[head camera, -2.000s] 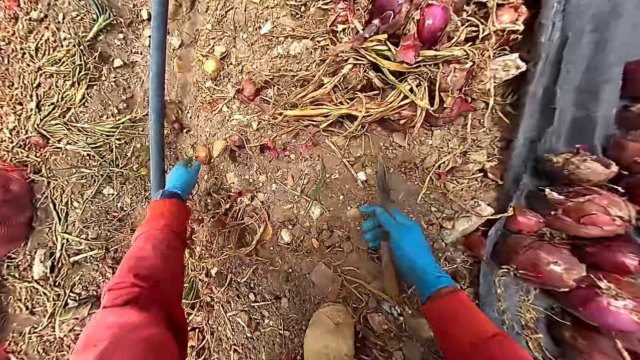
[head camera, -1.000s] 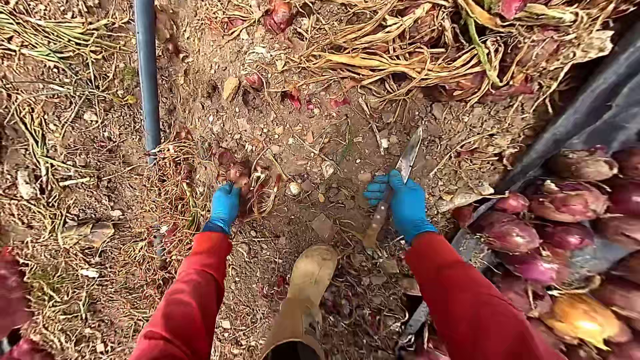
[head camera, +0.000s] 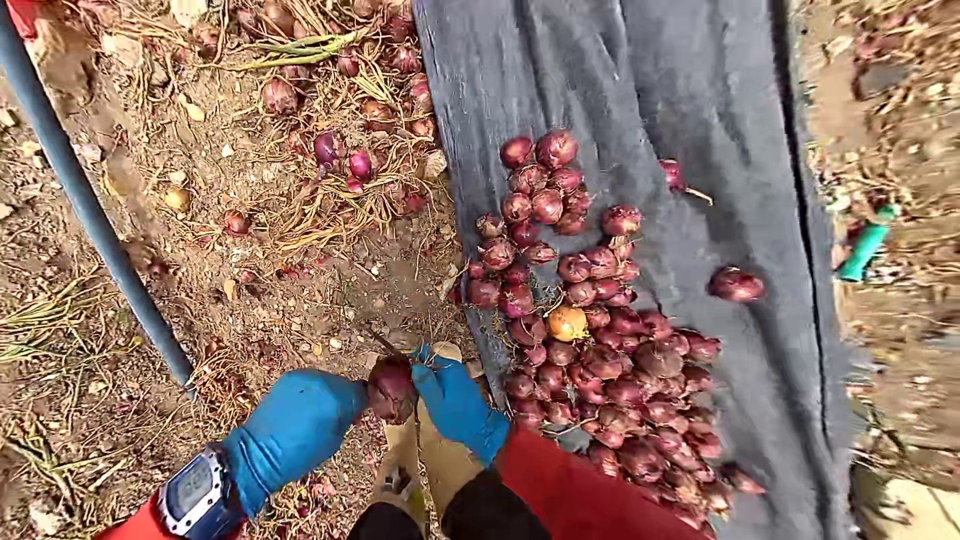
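My left hand (head camera: 300, 427), in a blue glove with a watch at the wrist, grips a red onion (head camera: 391, 390) above my boots. Close against the onion's right side is my right hand (head camera: 455, 401), also gloved in blue, its fingers closed around a knife. Only a thin dark part of the knife (head camera: 384, 343) shows beyond the onion; the handle is hidden. A large pile of red onions (head camera: 630, 390), with one yellow onion (head camera: 568, 323) among them, lies on the dark sheet to the right of my hands.
The dark fabric sheet (head camera: 705, 90) runs down the right side. A blue-grey pipe (head camera: 97, 217) crosses the soil at left. Loose onions (head camera: 279, 96) and dry stalks lie upper left of the sheet. A green object (head camera: 864, 251) is on the ground beyond it.
My hands were apart low over the soil; now they are together at a red onion. The knife blade, plainly visible before, is mostly hidden. The view has swung toward the sheet.
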